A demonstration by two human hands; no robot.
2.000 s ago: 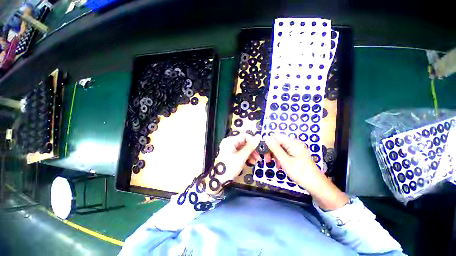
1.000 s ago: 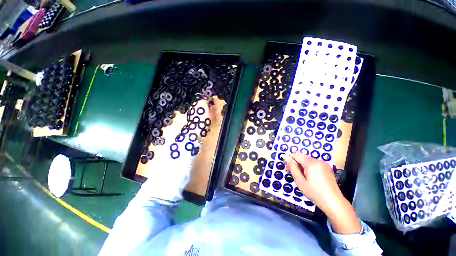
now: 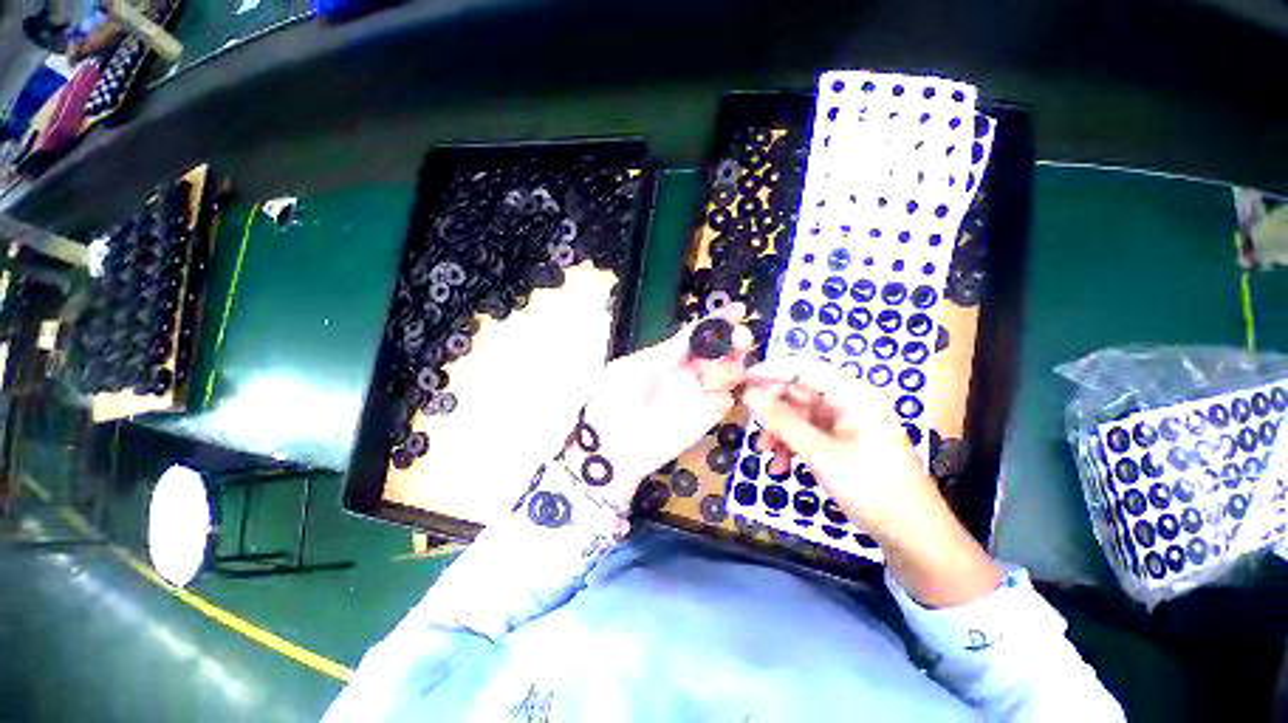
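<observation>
My left hand [image 3: 657, 403] holds a black ring part [image 3: 712, 338] between its fingers over the right tray [image 3: 1006, 325]. Thin black rings [image 3: 596, 469] cling to its back and wrist. My right hand [image 3: 848, 459] meets it fingertip to fingertip, the fingers pinched; whether a thin ring is between them I cannot tell. The white liner sheet [image 3: 883, 177] lies over loose ring parts in the right tray, with large black circles on its nearer half and small dots on its far half. My hands cover part of the sheet.
The left tray [image 3: 370, 459] holds heaped black ring parts on its far side. A clear bag [image 3: 1095, 389] of sticker sheets [image 3: 1201, 473] lies at the right. A board of black parts [image 3: 134, 297] is at the far left. A round white stool seat [image 3: 184, 526] is below it.
My left hand was over the left tray a second ago; it is now back over the right tray with a black ring part, beside my right hand. The view has shifted slightly.
</observation>
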